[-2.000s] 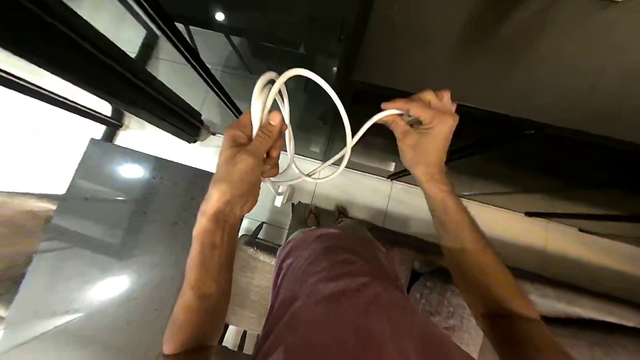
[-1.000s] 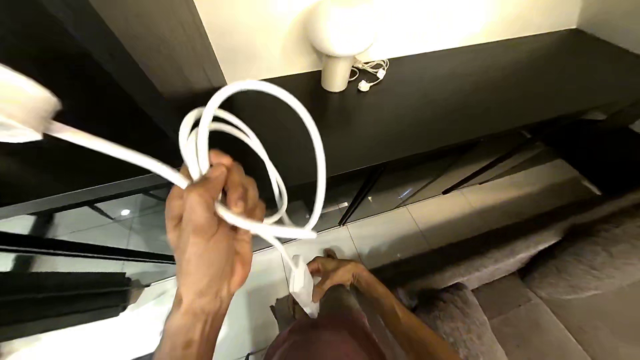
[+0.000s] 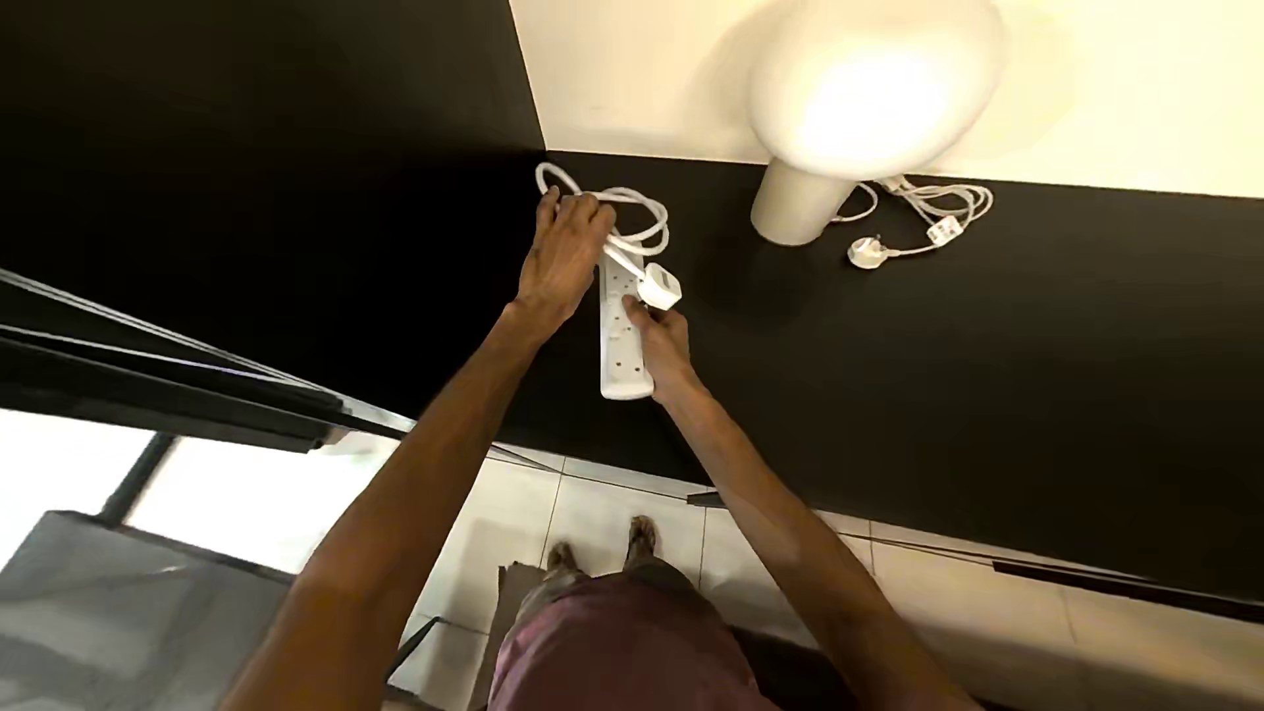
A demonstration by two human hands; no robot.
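A white power strip [image 3: 624, 346] lies lengthwise on the dark shelf top, near its left corner. Its white cable [image 3: 644, 209] is looped at the strip's far end, and my left hand [image 3: 571, 242] is closed over these loops. The white plug [image 3: 660, 285] rests over the upper sockets. My right hand [image 3: 664, 341] grips the strip's right side, with the thumb on its socket face. The fingertips of both hands are partly hidden.
A lit white mushroom lamp [image 3: 790, 202] stands at the back. To its right lie a coiled white cord [image 3: 963, 202] and a plug [image 3: 869, 253]. A dark upright panel [image 3: 296, 178] bounds the left side. Floor tiles [image 3: 592, 504] show below the shelf's front edge.
The cable loops, held up in the air by my left hand before, are now down at the dark shelf top. Both hands are now at the power strip. The view has swung toward the shelf.
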